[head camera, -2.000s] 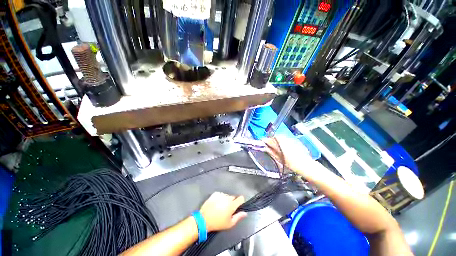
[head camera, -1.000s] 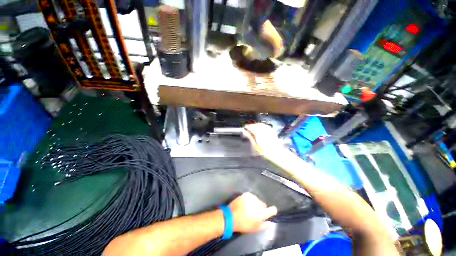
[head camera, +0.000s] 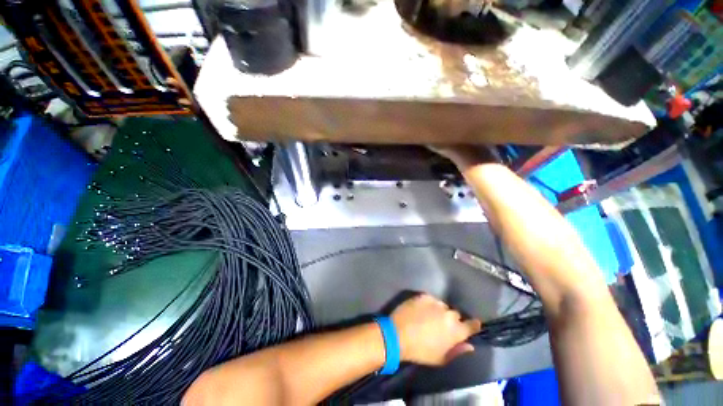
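Note:
My left hand, with a blue wristband, is closed around a bundle of black cables low over the grey table. My right hand reaches under the thick brown-edged machine plate; its fingers are hidden by the plate, so what it holds cannot be seen. The dark lower mould shows partly beneath the plate. A silver-grey insert bar lies on the table beside my right forearm, with cables near its right end.
A thick bundle of black cables lies on the green surface at left. Blue bins stand far left. A blue tray is right of the plate. Small black bits lie on the metal ledge.
My right hand has moved from the table's right side to under the plate, with a silver bar in it one second ago. My left hand keeps hold of the cables. The view has moved closer.

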